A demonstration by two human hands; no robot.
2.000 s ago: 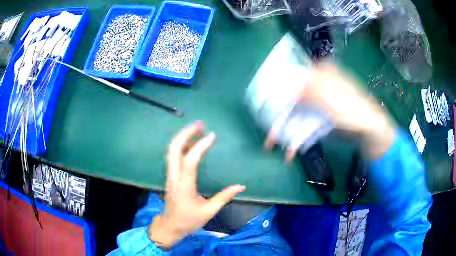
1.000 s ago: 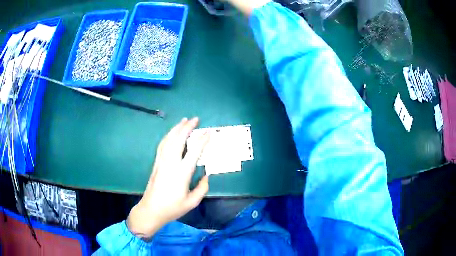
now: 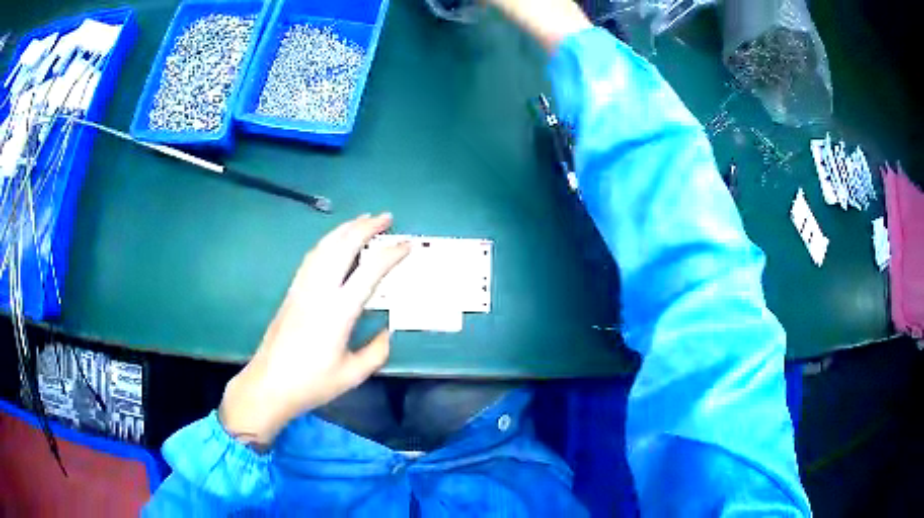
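A flat white mounting plate [image 3: 436, 278] with a stepped outline and small edge holes lies on the green bench mat near its front edge. My left hand [image 3: 319, 304] rests on the plate's left end, with fingertips on its upper left and the thumb beside its lower left. My right hand [image 3: 547, 15] is stretched to the far side at the top edge of the picture. It is blurred and cut off, so its fingers and anything in them are hidden.
Two blue screw trays [image 3: 294, 128] stand at upper left, with a blue cable tray [image 3: 63, 218] beyond. A cable [image 3: 274, 188] lies across the mat. A plastic bag [image 3: 775, 61], white strips [image 3: 843, 174] and a pink item [image 3: 905, 248] are at right.
The plate, held in the blurred right hand two seconds ago, now lies on the mat under my left hand. My right arm has swung to the far side. The view has shifted slightly.
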